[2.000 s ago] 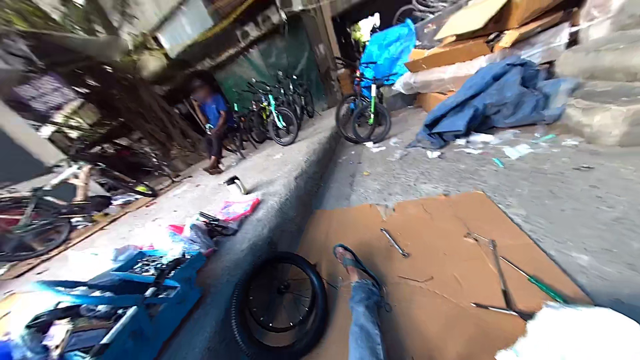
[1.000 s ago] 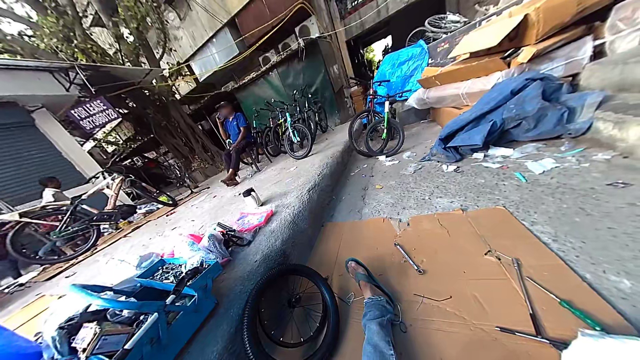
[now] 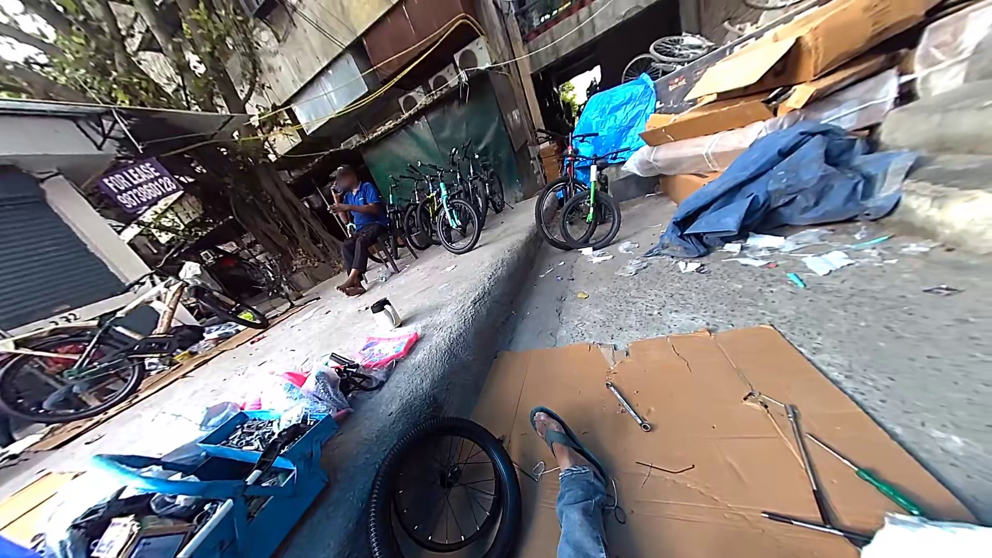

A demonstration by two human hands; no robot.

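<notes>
Neither of my hands shows in the head view. A bicycle wheel (image 3: 505,496) with a black tyre leans at the kerb, beside my sandalled foot (image 3: 564,438) on a flat cardboard sheet (image 3: 697,480). A metal wrench (image 3: 628,407) lies on the cardboard right of the foot. Farther right are a green-handled screwdriver (image 3: 883,488), a long metal tool (image 3: 806,461) and another dark rod-like tool (image 3: 810,525). A thin bent wire (image 3: 665,468) lies between them and the foot. At the lower left stands a blue toolbox (image 3: 310,473) with small metal parts in its trays.
The concrete kerb (image 3: 457,349) runs beside the cardboard. A white and black container (image 3: 385,313) and a pink bag (image 3: 387,349) are on the raised pavement. A person (image 3: 364,213) sits near parked bicycles (image 3: 457,221). A blue tarpaulin (image 3: 783,182) lies at the right.
The view has shifted and tilted a little. The wheel, the tools and the toolbox show no plain change of place.
</notes>
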